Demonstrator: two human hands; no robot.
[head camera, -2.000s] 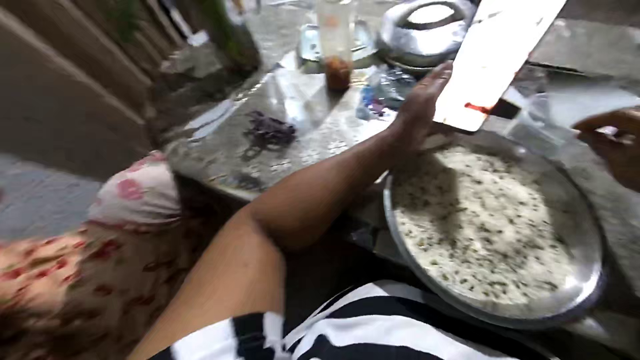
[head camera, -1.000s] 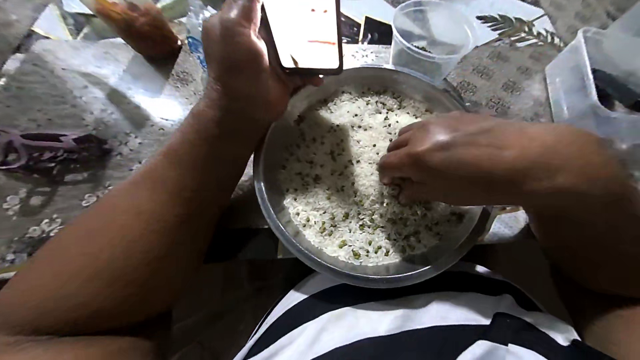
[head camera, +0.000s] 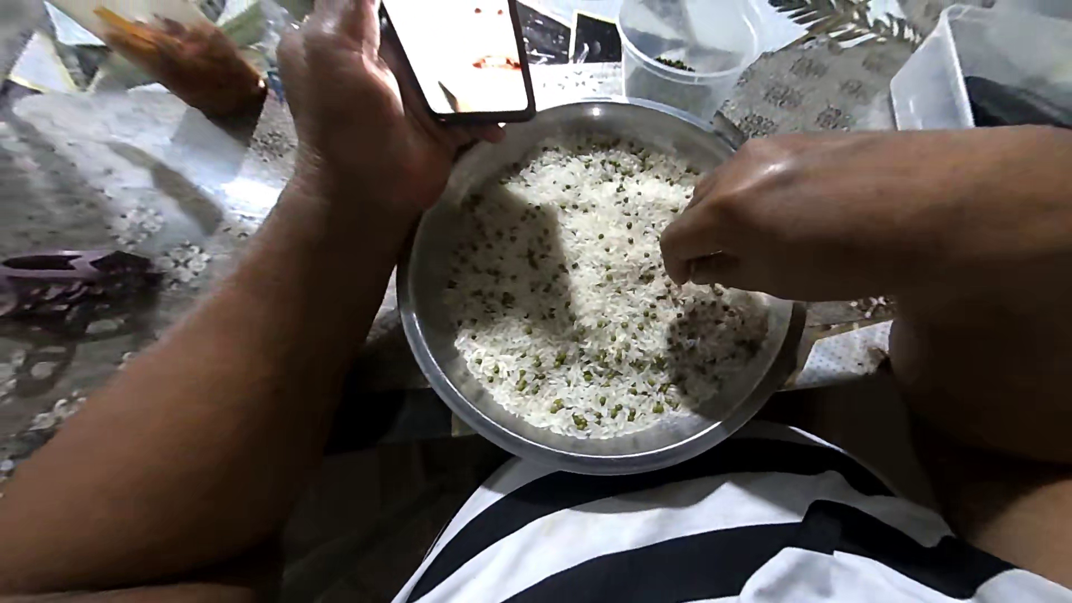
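A round metal bowl (head camera: 536, 456) of white rice mixed with green mung beans (head camera: 586, 335) rests in front of me, its near rim by my striped clothing. My left hand (head camera: 368, 109) holds a smartphone (head camera: 461, 59) with a bright screen above the bowl's far left rim. Over the right part of the rice is my right hand (head camera: 737, 218), fingers bent down and fingertips together; whether a grain is pinched between them cannot be told. Behind the bowl stands a clear round plastic tub (head camera: 687, 50) with a few green beans at its bottom.
A clear rectangular plastic container (head camera: 930, 75) with something dark inside stands at the far right. A purple plastic-framed object (head camera: 75, 272) lies at the left on the patterned table cover (head camera: 193, 201). At the upper left lies a clear container with orange-brown contents (head camera: 201, 67).
Since a second ago my right hand has lifted from the rice and shifted right. Two seconds ago it was at the right edge, off the bowl. The view has swung considerably since then.
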